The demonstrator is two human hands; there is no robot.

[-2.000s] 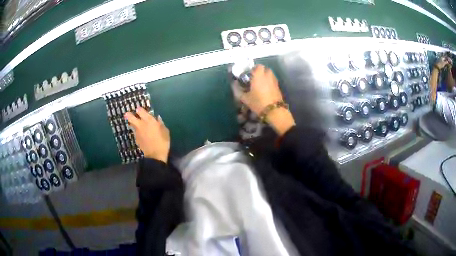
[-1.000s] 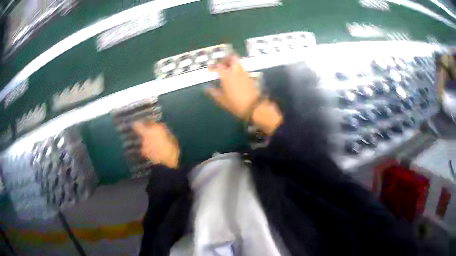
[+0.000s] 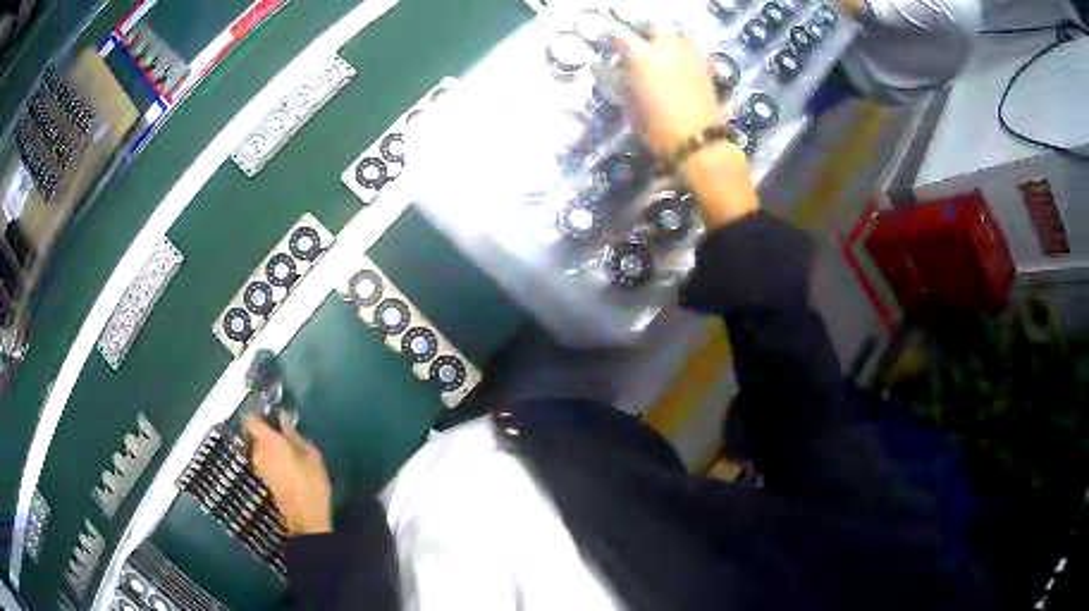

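Observation:
My left hand is beside a block of slim dark rods. A small blurred dark piece is at its fingertips, apparently gripped. My right hand reaches over the clear tray at the top, among black ring parts. Its fingertips are blurred in glare, so its grip cannot be told. A pale strip-shaped housing with black rings lies on the green surface between my hands.
Another ringed housing lies beyond the white rail, with one partly behind the tray. Perforated strips and scalloped strips lie farther up the belt. A red bin is at right. Another person's sleeve shows at top right.
The view has turned to the right. My right hand has moved from the rail area to the clear tray. My left hand has moved to the rods' upper end, with a dark piece at its fingertips.

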